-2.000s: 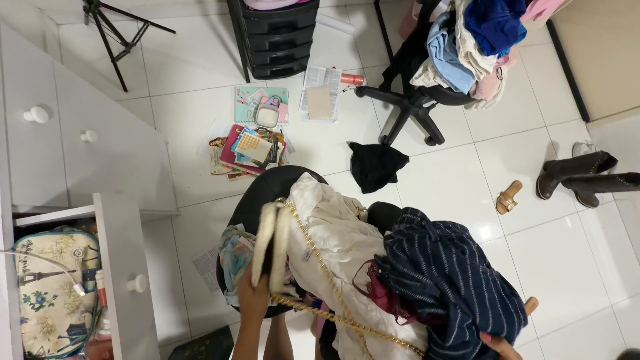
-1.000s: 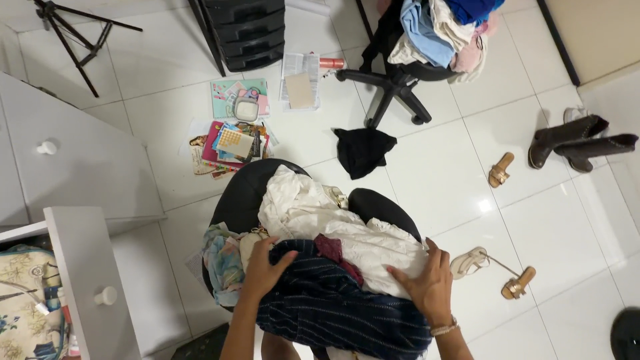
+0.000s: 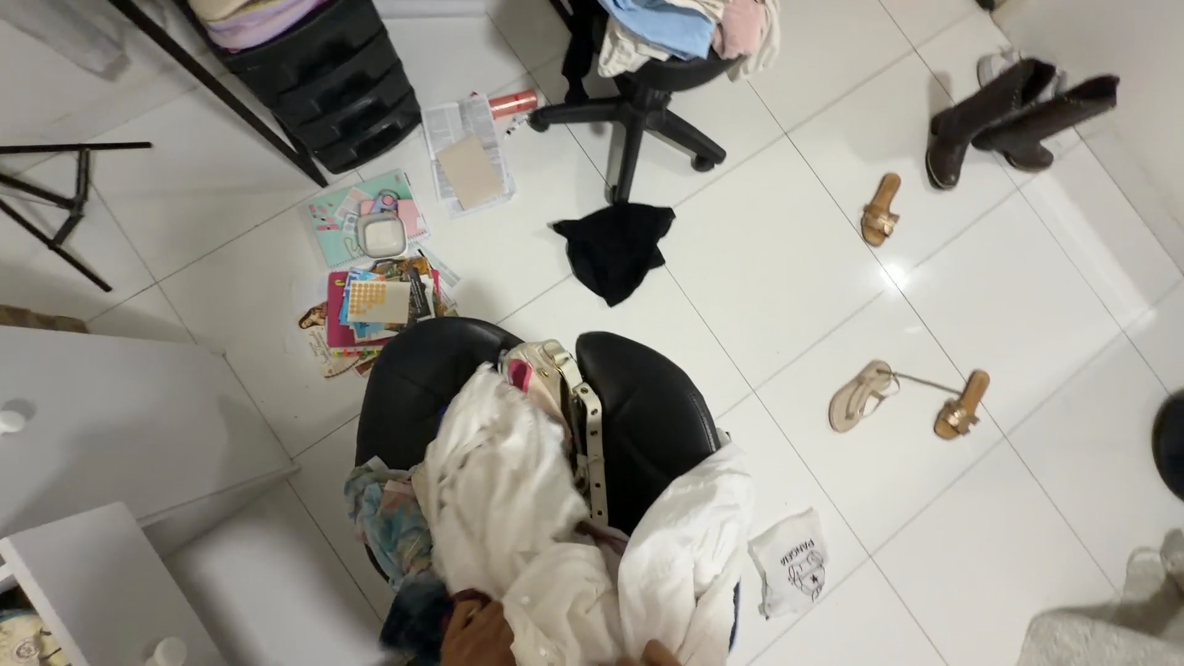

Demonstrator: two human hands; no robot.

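Observation:
White garments (image 3: 504, 481) lie heaped over a black padded chair seat (image 3: 647, 388) at the lower middle. My left hand (image 3: 476, 634) is at the bottom edge, its fingers bent against dark red and dark blue cloth (image 3: 412, 615); its grip is partly hidden. Of my right hand (image 3: 652, 655) only fingertips show, touching the white cloth at the bottom edge. A cream studded belt or strap (image 3: 592, 444) runs down the seat's middle from a cream bag (image 3: 541, 370). Blue-green patterned cloth (image 3: 388, 518) hangs over the seat's left side.
A grey-white drawer (image 3: 111, 592) stands open at lower left. Books and papers (image 3: 379, 301), black cloth (image 3: 615, 250), sandals (image 3: 860, 396), dark boots (image 3: 985, 120) and a printed white pouch (image 3: 791, 564) lie about the tiled floor. A wheeled chair base (image 3: 638, 116) and black drawer unit (image 3: 324, 83) stand beyond.
Both hands have moved down to the frame's bottom edge. The navy striped garment, spread over the pile before, is now mostly out of sight, and the cream strap on the seat is uncovered.

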